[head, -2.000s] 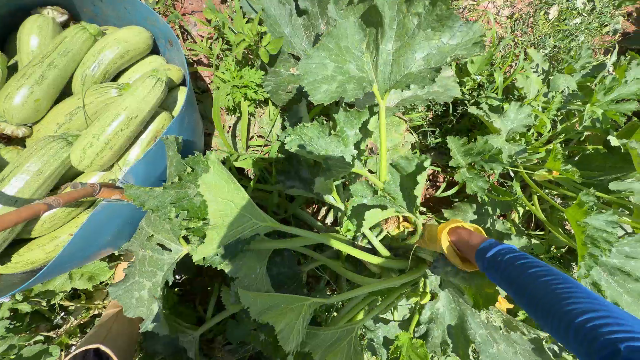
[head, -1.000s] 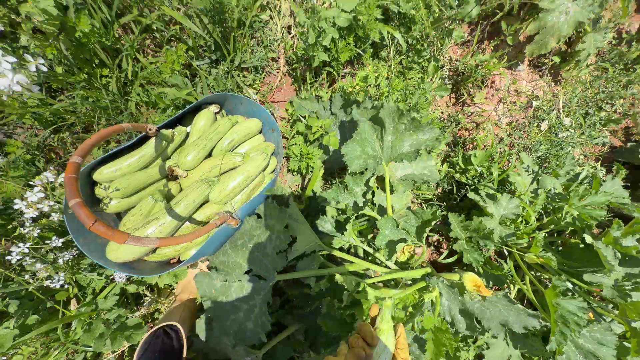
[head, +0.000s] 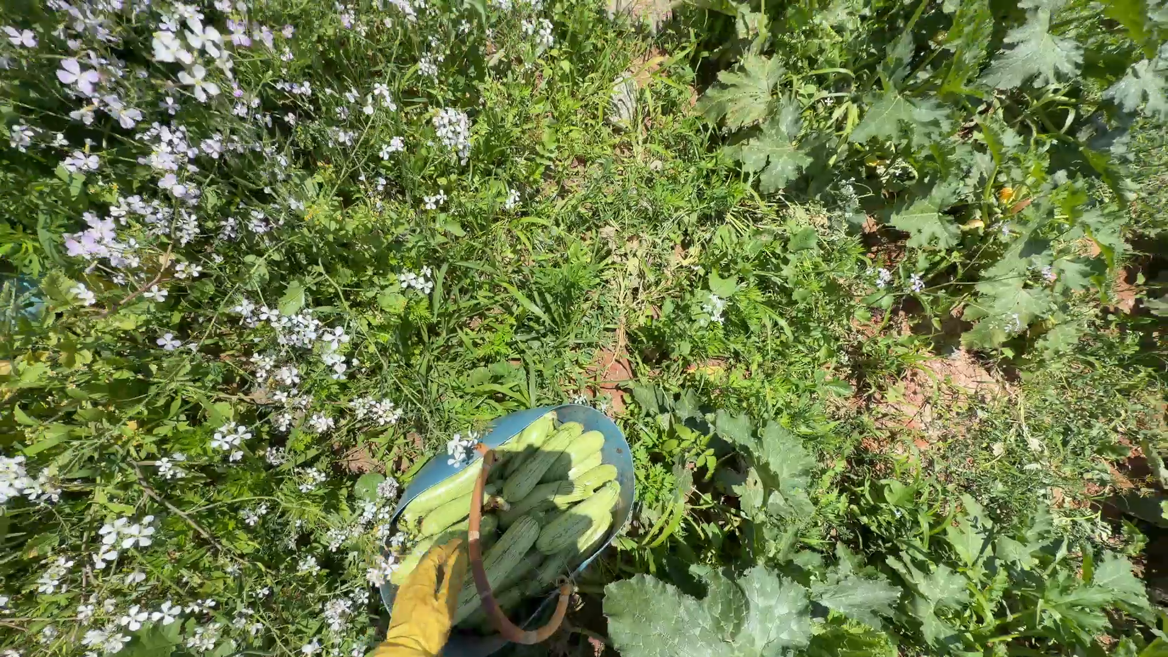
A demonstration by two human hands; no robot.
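A blue bucket (head: 624,456) stands low in the middle of the head view, filled with pale green zucchini (head: 570,529). Its curved brown handle (head: 476,525) arches over them. My left hand (head: 429,589), in a yellow glove with a dark mark, reaches from the bottom edge to the bucket's left side. Its fingertips are at the zucchini, close beside the handle; whether they grip anything is not clear. My right hand is out of view.
White and pale purple flowers (head: 164,173) grow thickly at left. Broad squash leaves (head: 707,616) lie right of the bucket, and more squash plants (head: 922,119) stand at upper right. Weeds and patches of reddish soil (head: 940,392) lie between.
The view has shifted widely. Two seconds ago my yellow-gloved right hand was among the squash stems; now it is out of view. My left hand has appeared at the bucket.
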